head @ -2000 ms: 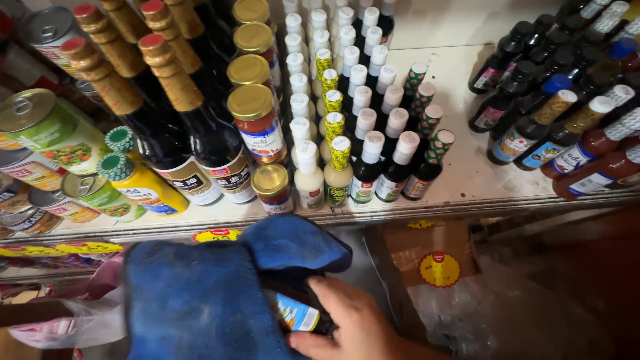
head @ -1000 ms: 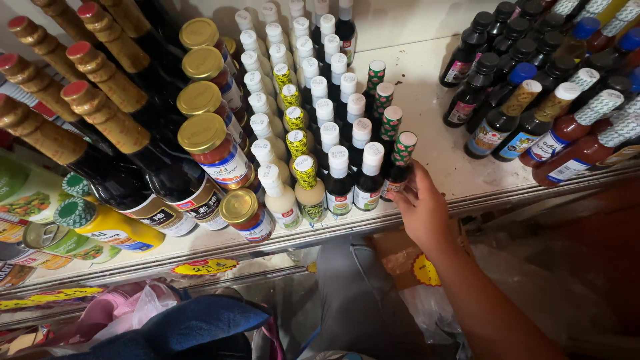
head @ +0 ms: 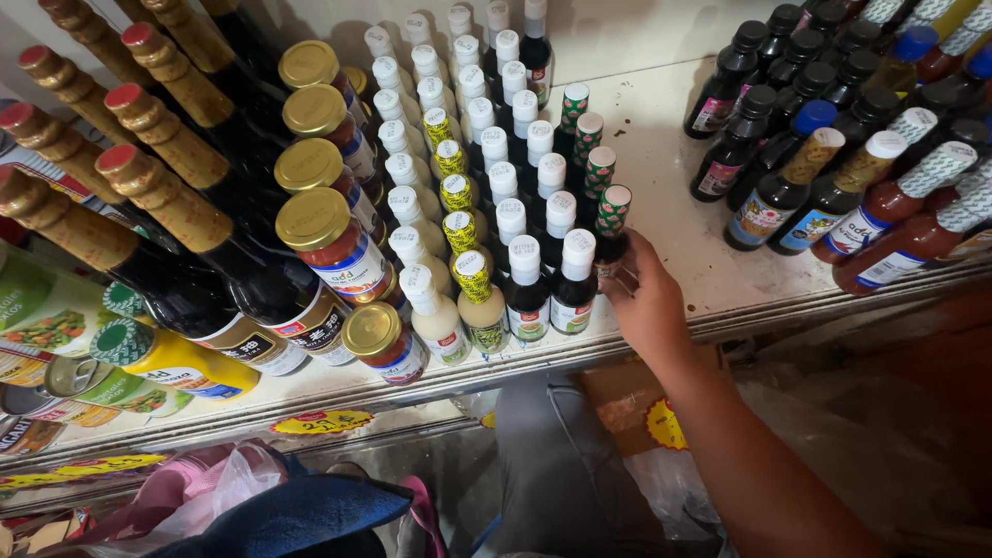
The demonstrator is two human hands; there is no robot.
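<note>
My right hand [head: 639, 291] reaches in from the lower right, its fingers around the lower part of a dark sauce bottle with a green-and-red patterned neck wrap [head: 614, 211], which stands on the shelf at the front of its row. Just left of it are rows of white-capped dark bottles [head: 573, 287]. Further left stand cream sauce bottles with yellow-and-black neck wraps [head: 474, 291] and white-capped cream bottles [head: 434, 310]. Gold-lidded jars of red sauce [head: 384, 341] come after them. My left hand is not in view. A blue cloth [head: 310, 515] lies at the bottom.
Tall dark soy sauce bottles [head: 263, 287], a yellow bottle [head: 186, 360] and cans [head: 101, 384] fill the shelf's left. More sauce bottles [head: 759, 217] stand on the right. The shelf's front edge [head: 496, 376] carries yellow price tags [head: 322, 422]. My trousered leg [head: 558, 465] is below.
Two seconds ago my hand was low by the blue cloth, at a dark item with a label. One second ago it was at the patterned-neck bottle, where it remains. The blue cloth is lower in view.
</note>
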